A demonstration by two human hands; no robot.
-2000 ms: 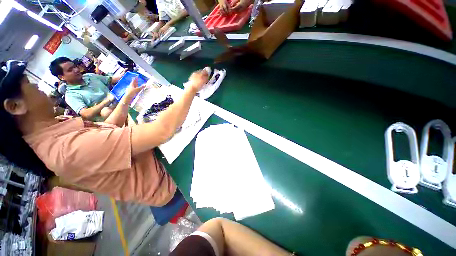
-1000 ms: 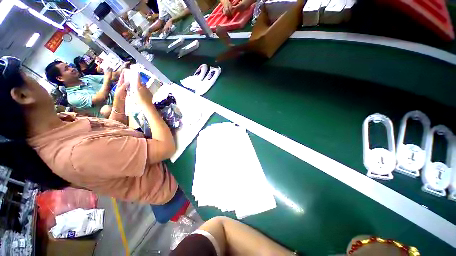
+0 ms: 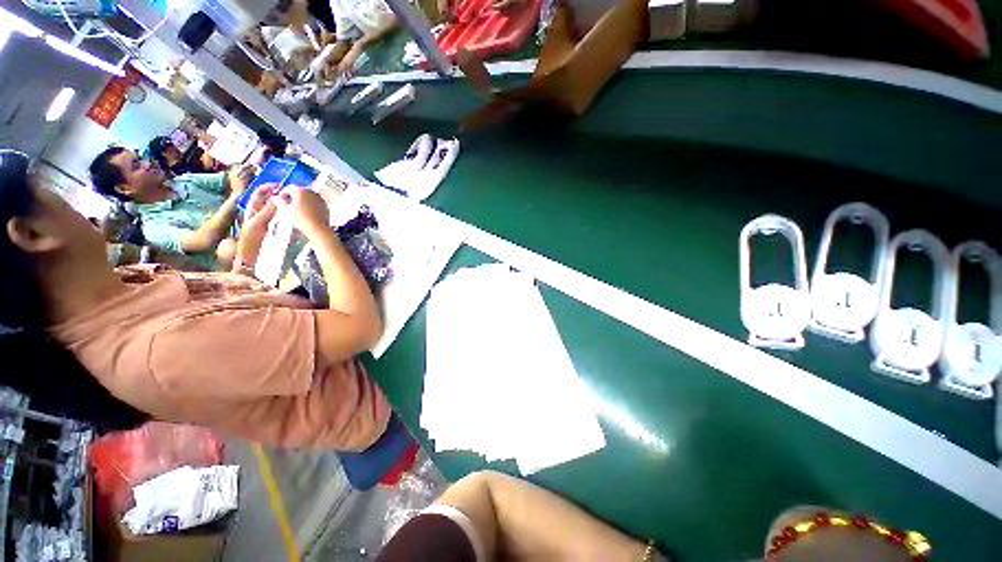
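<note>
A fanned stack of thin white sheets (image 3: 500, 368) lies flat on the green bench surface in front of me. Several white loop-shaped units (image 3: 775, 288) lie in a row on the green belt at the right, round discs toward me. One forearm with a brown sleeve and a thin bracelet shows at the bottom edge, its hand cut off. A wrist with a red and gold beaded bracelet shows at the bottom right. Both of my hands are out of the picture.
A white strip (image 3: 703, 340) divides bench and belt. A person in an orange shirt (image 3: 220, 340) sits at the left, near dark parts (image 3: 363, 247) on a white sheet. Two white units (image 3: 420, 167), an open carton (image 3: 571, 71) and a red tray (image 3: 489, 27) lie farther off.
The loop-shaped units and the two white units have moved left along the belt. The neighbour's hands have drawn back from the belt and now hold something white. The sheet stack has stayed.
</note>
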